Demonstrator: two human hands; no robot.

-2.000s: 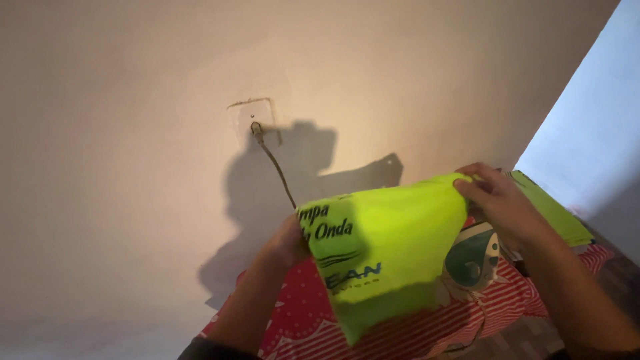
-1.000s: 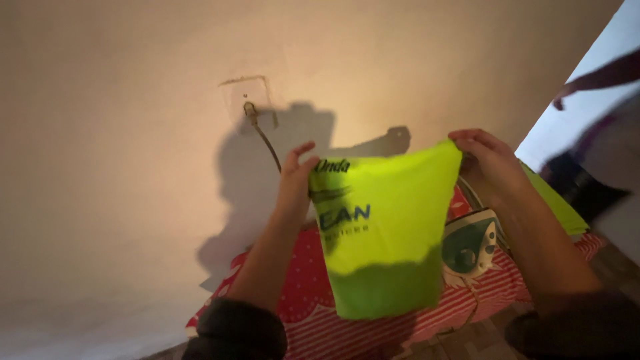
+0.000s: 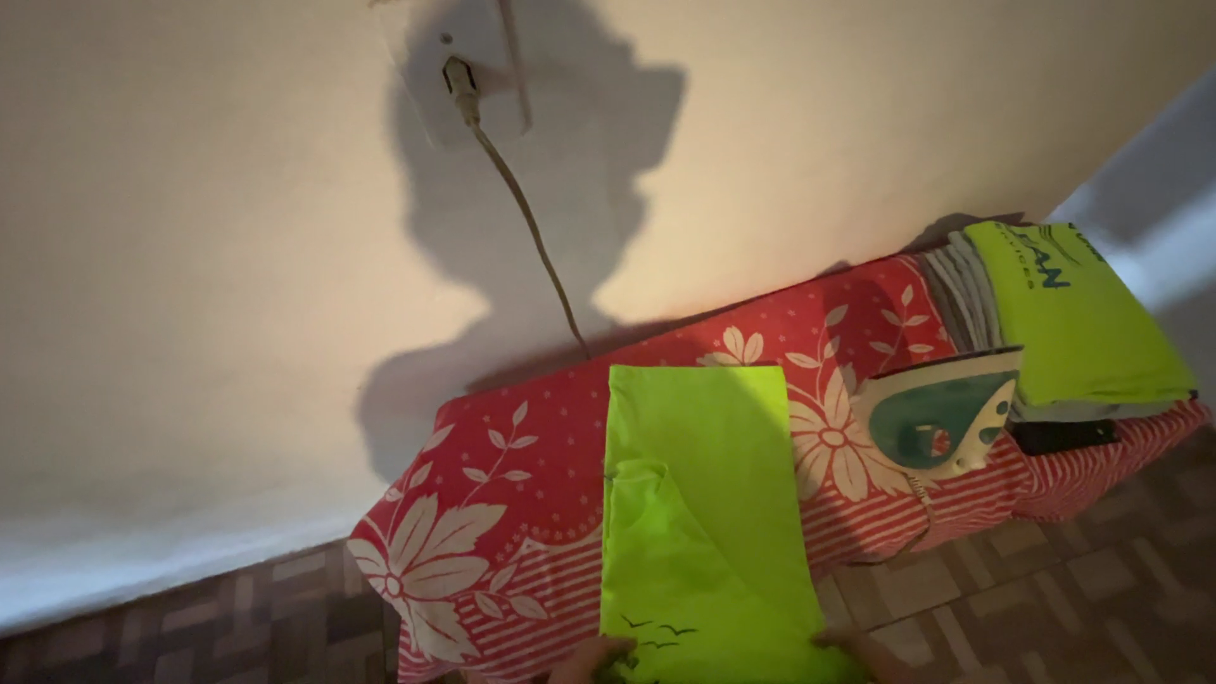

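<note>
A neon yellow-green printed garment (image 3: pixel 703 494) lies partly folded across the red floral cloth, its near end hanging toward me. At the bottom edge of the view my left hand (image 3: pixel 594 657) grips its near left side, and my right hand (image 3: pixel 860 654) grips the near right side; both hands are largely cut off by the frame. To the right, a white and green clothes iron (image 3: pixel 940 413) rests on the cloth. Beyond it lies a stack of folded garments, with a neon yellow-green one (image 3: pixel 1073 313) on top of grey ones (image 3: pixel 964 290).
The red and white patterned cloth (image 3: pixel 456 532) covers a long, narrow surface along the wall. A power cord (image 3: pixel 527 214) runs down from a plug (image 3: pixel 462 90) in the wall outlet. A dark flat object (image 3: pixel 1064 435) lies beside the stack. Patterned floor tiles (image 3: pixel 959 560) show in front.
The garment was held up between both hands; now it lies over the cloth with my hands at its near end. The view has tilted downward. The other person's arm is out of view.
</note>
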